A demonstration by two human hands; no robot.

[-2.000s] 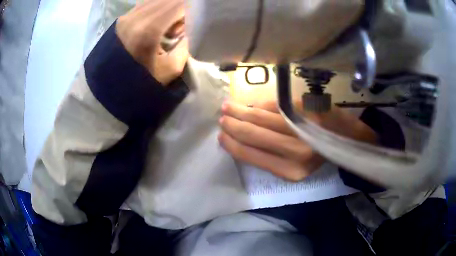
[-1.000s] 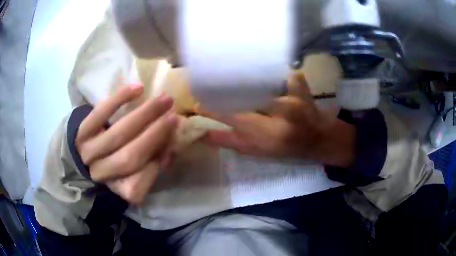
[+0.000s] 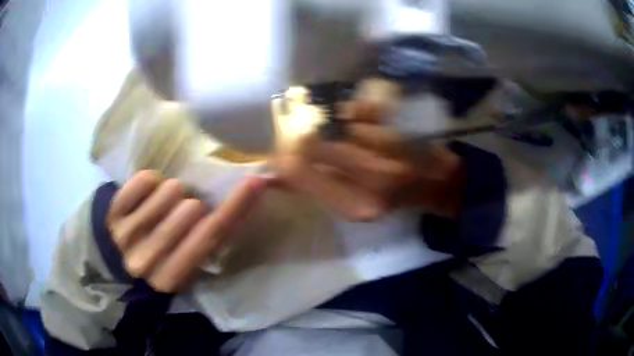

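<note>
A pale grey-beige fabric panel [image 3: 278, 257] lies under both hands and hangs over the table's front edge. My left hand [image 3: 170, 226] is on the cloth at the left, fingers partly curled and the index finger stretched towards the middle; it pinches a fold of cloth near its thumb side, blurred. My right hand [image 3: 368, 167] is near the lamp-lit needle area, its fingertips at the cloth's upper edge beside my left index fingertip. Its grip is blurred and partly hidden by the machine. The needle cannot be made out.
The blurred white sewing machine head [image 3: 229, 55] covers the top of the view. The white table [image 3: 59, 174] extends at the left and a pale strip of it [image 3: 389, 243] shows below my right hand. A blue basket part [image 3: 612, 229] is at the right edge.
My left hand has come down from the top left onto the cloth. My right hand has risen from the table towards the lamp. The cloth has shifted and the view has moved.
</note>
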